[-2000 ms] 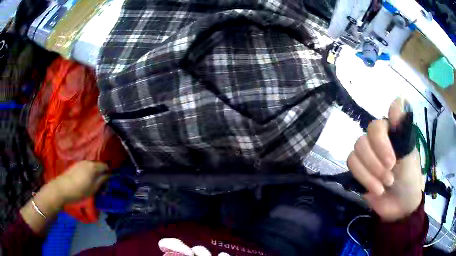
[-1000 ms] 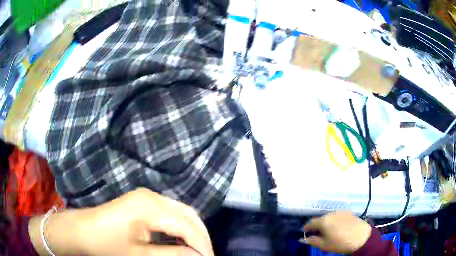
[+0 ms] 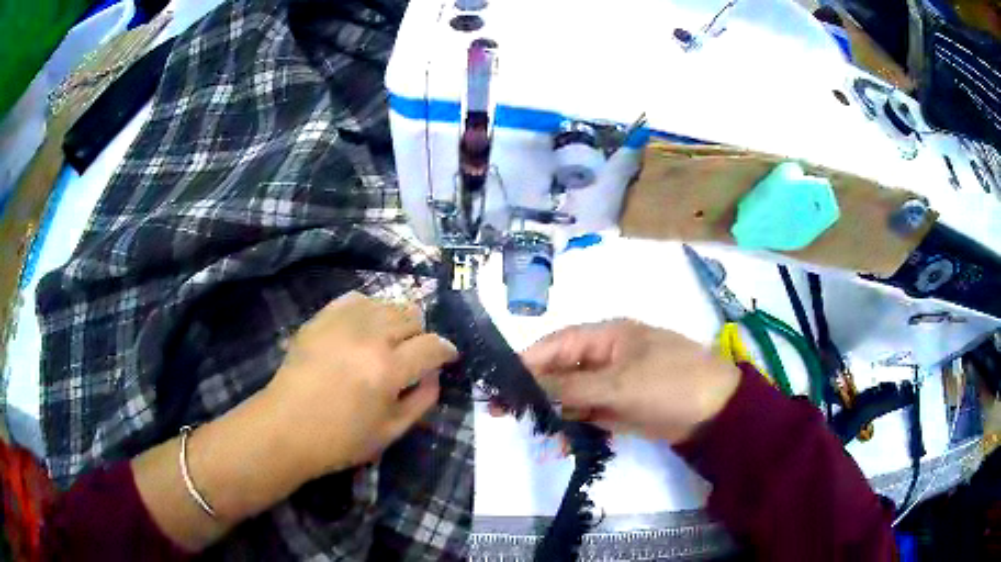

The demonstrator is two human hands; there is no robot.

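The plaid fabric [image 3: 231, 220] lies left of the needle and hangs towards the front edge. A black binding strip [image 3: 488, 351] runs from the presser foot [image 3: 462, 263] down to the front edge, with a frayed edge. My left hand [image 3: 357, 379] pinches the plaid edge beside the strip, just in front of the presser foot. My right hand [image 3: 615, 379] holds the black strip from its right side; some fingertips are hidden by the strip. The sewing machine head [image 3: 527, 66] fills the upper middle, with a grey-blue cylinder [image 3: 528, 272] right of the foot.
Scissors [image 3: 785, 346] with yellow and green handles lie right of my right hand, partly behind my sleeve. Dark slim tools [image 3: 812, 318] lie beside them. A cardboard piece [image 3: 686, 192] on the machine arm bears a mint-green block [image 3: 786, 208]. A ruler strip [image 3: 648, 543] runs along the front edge.
The view has moved closer to the machine. My left hand has come up onto the plaid edge near the foot. My right hand has come up from the front edge onto the black strip.
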